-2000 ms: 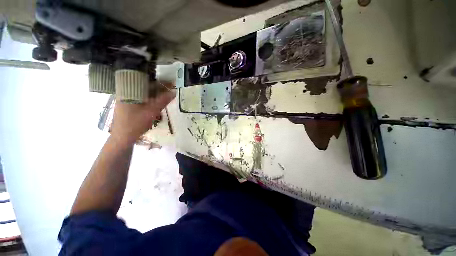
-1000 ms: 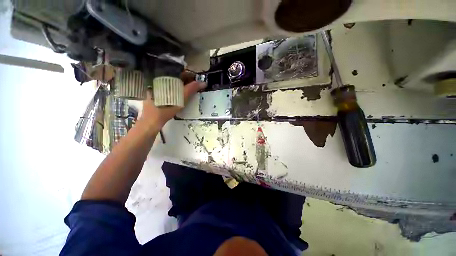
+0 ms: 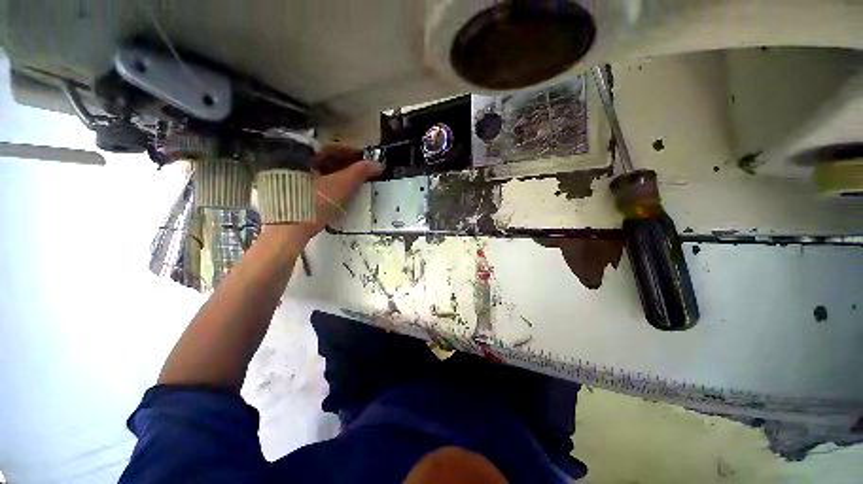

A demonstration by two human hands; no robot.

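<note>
My left hand point(image 3: 326, 194) reaches in from the left, partly behind the ribbed cream knobs point(image 3: 286, 197). Its fingertips are at the left end of the dark slot point(image 3: 402, 123) in the sewing machine bed, against a small shiny part point(image 3: 374, 153); whether they grip it is unclear. One shiny rotary hook point(image 3: 437, 141) shows in the slot. A silver slide plate point(image 3: 539, 128) lies right of the slot, and a small grey plate point(image 3: 399, 204) lies in front of it. My right hand is not in view.
A screwdriver point(image 3: 660, 269) with a black-and-yellow handle lies on the bed at right. The cream machine head point(image 3: 360, 57) hangs overhead. Plaid cloth point(image 3: 230, 244) is at the table's left edge. A measuring tape point(image 3: 606, 376) runs along the front edge.
My left hand has moved right and up from beside the bed's left end to the slot. The plaid cloth has come into sight. The camera view has shifted; the screwdriver still lies on the bed.
</note>
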